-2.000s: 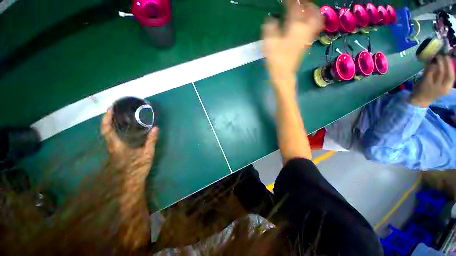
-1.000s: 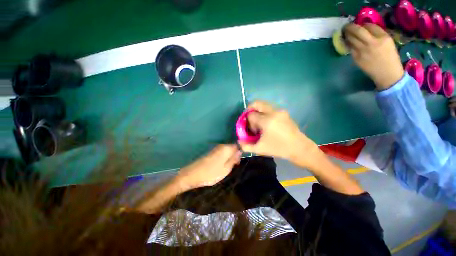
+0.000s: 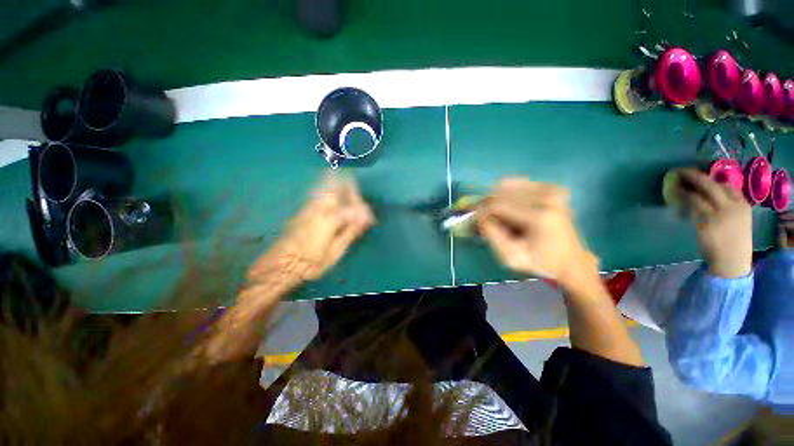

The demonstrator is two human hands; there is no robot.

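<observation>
My right hand (image 3: pixel 535 228) is closed around a core unit (image 3: pixel 464 221), of which a pale yellow part and a white lead show at the fingers; the rest is hidden by the hand. My left hand (image 3: pixel 329 221) is blurred, to the left of the core unit, with its fingers together. Dark blurred wires (image 3: pixel 416 209) run between the two hands; whether the left fingers pinch their ends is unclear. A black housing (image 3: pixel 347 118) with a white inner ring (image 3: pixel 358 139) stands on the green bench beyond my left hand, a small metallic bracket at its lower left.
Several black housings (image 3: pixel 132 113) are grouped at the far left. Rows of magenta-cupped core units (image 3: pixel 678 77) stand at the right. A neighbour's hand (image 3: pixel 721 218) in a blue sleeve is at a core unit there. A white rail strip (image 3: pixel 487 84) runs behind the bench; a dark object (image 3: pixel 319 16) lies beyond it.
My right hand has moved right and turned the core unit, so its yellow part shows instead of the magenta cup. My left hand has moved up and left. The neighbour's hand has moved lower.
</observation>
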